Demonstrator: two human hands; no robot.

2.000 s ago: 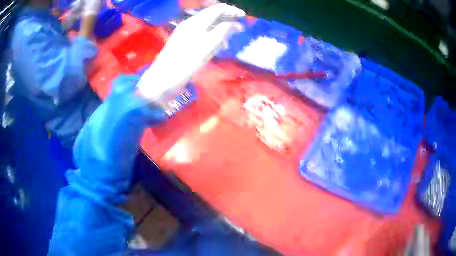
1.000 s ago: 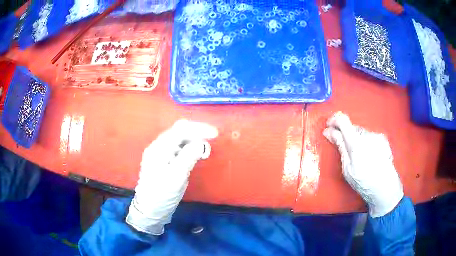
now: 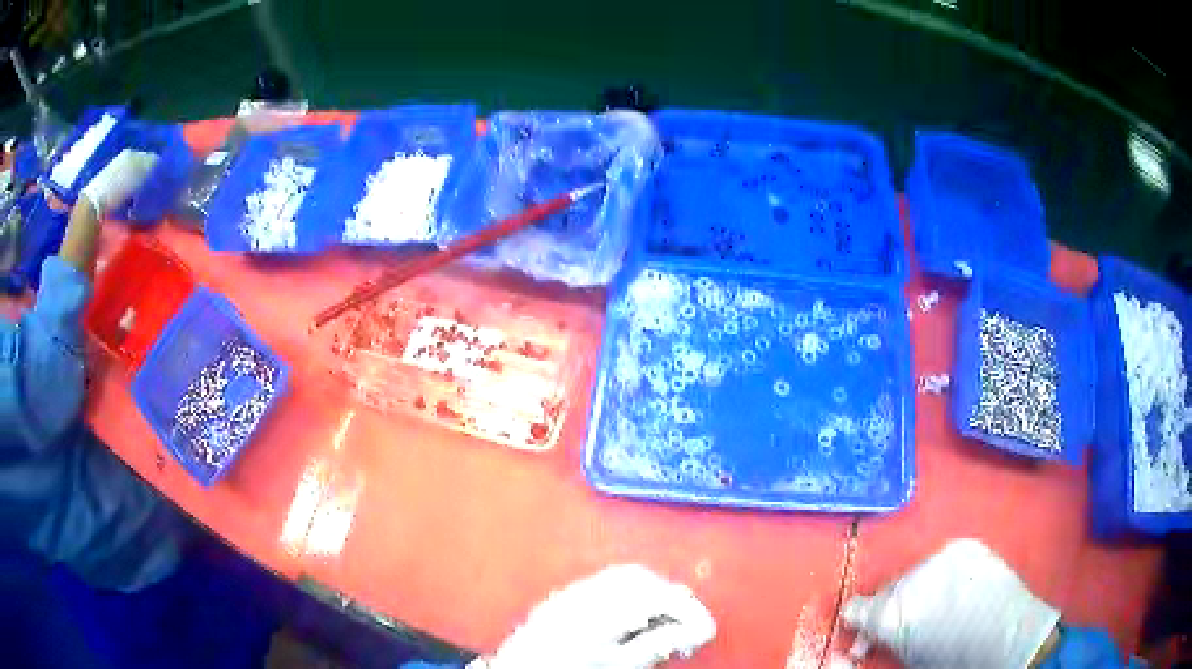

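My left hand [image 3: 601, 625], in a white glove, is low in the centre, partly cut off by the bottom edge. Its fingers are curled, with a small dark mark between them; whether it holds a piece is unclear. My right hand [image 3: 961, 612], also gloved, is at the lower right, back up, fingertips down at the red table top [image 3: 458, 555]. What lies under its fingertips is hidden or too small to tell. A tiny pale ring [image 3: 703, 570] lies on the table between the hands. The large shallow blue tray [image 3: 745, 501] in front holds scattered pale rings.
Behind it is a blue tray [image 3: 771, 127] with dark rings. Bins of silvery parts [image 3: 1017, 379] and white parts [image 3: 1157, 392] stand right. A clear flat tray [image 3: 503, 425], a red stick [image 3: 451, 255], a silver-and-dark parts bin [image 3: 216, 405] and a red bin [image 3: 131, 294] are left. A coworker's gloved hand [image 3: 118, 180] is far left.
The view has swung up from the table to show the far bins and a coworker. Both my hands now sit lower in the picture and nearer each other.
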